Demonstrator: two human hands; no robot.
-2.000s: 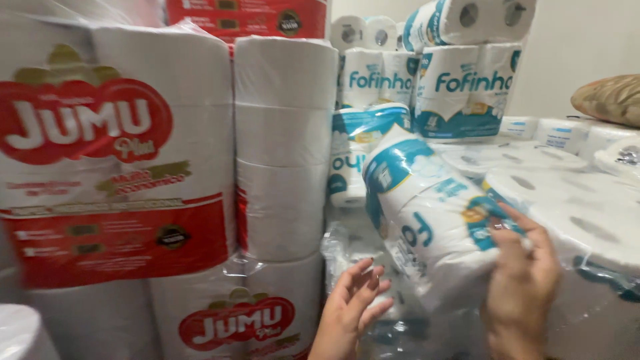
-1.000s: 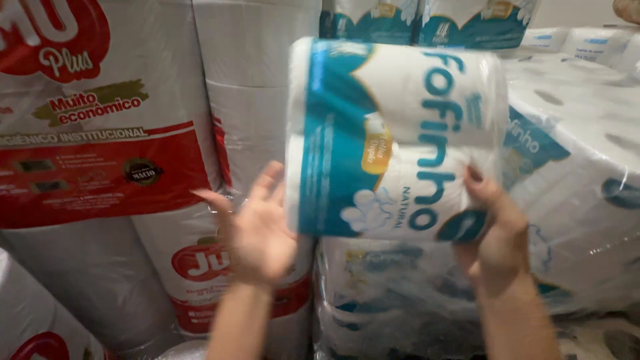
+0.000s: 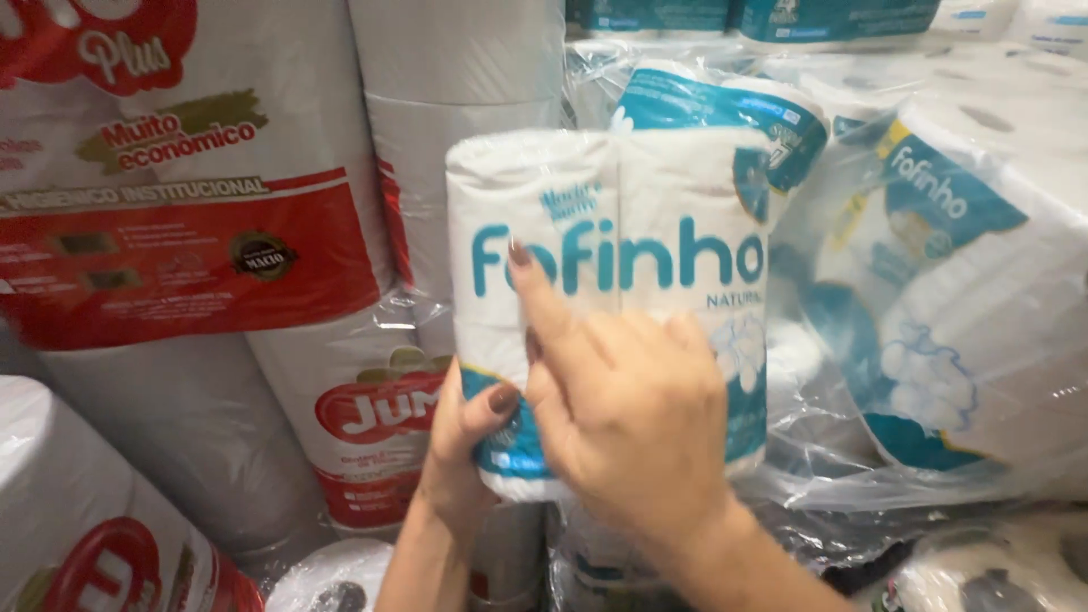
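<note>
A white and teal Fofinho toilet paper pack is upright in front of me, its printed front facing the camera. My left hand grips its lower left corner, thumb on the front and the other fingers hidden behind. Across the pack's front lies my right hand, index finger extended over the printed brand name and the other fingers curled. It holds nothing that I can see.
Large red and white Jumu packs are stacked at the left. At the right lies a clear plastic bale of Fofinho packs. A loose-looking roll sits at the bottom, and teal packs line the top.
The pack has turned so its brand name reads level. My left hand has taken hold of it; my right hand has let go of its edge and moved across its front.
</note>
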